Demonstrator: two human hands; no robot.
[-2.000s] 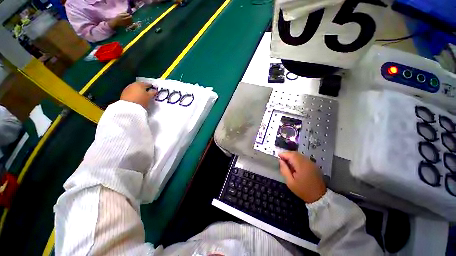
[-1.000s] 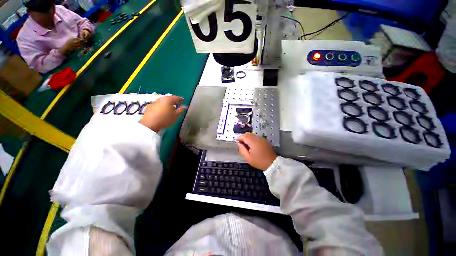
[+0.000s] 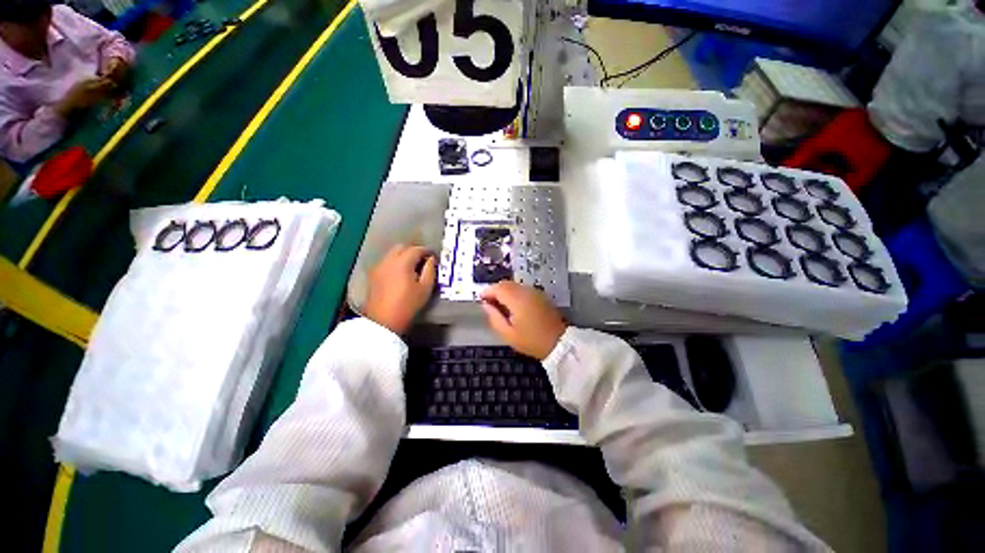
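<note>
The dark fixture [image 3: 494,255] with a round seat sits on the silver base plate [image 3: 540,232]. I cannot tell whether a ring lies in the seat. My left hand [image 3: 402,286] is at the plate's left part, fingers curled, with a small dark spot at its fingertips; what it holds is unclear. My right hand [image 3: 522,317] is at the plate's front edge, just below the fixture, fingers bent; I cannot tell if it holds anything. The white tray stack [image 3: 162,356] at the left bears a row of several black rings [image 3: 201,235].
A white tray [image 3: 648,232] with rows of black rings is at the right. The "05" machine head [image 3: 448,54] hangs behind the plate. A control panel [image 3: 666,123] shows a red light. Keyboard [image 3: 491,383] and mouse [image 3: 710,373] lie in front. A person [image 3: 59,81] sits back left.
My left hand has moved right, from the row of rings on the left tray stack to the base plate. My right hand stays by the fixture. The camera view has shifted to the right.
</note>
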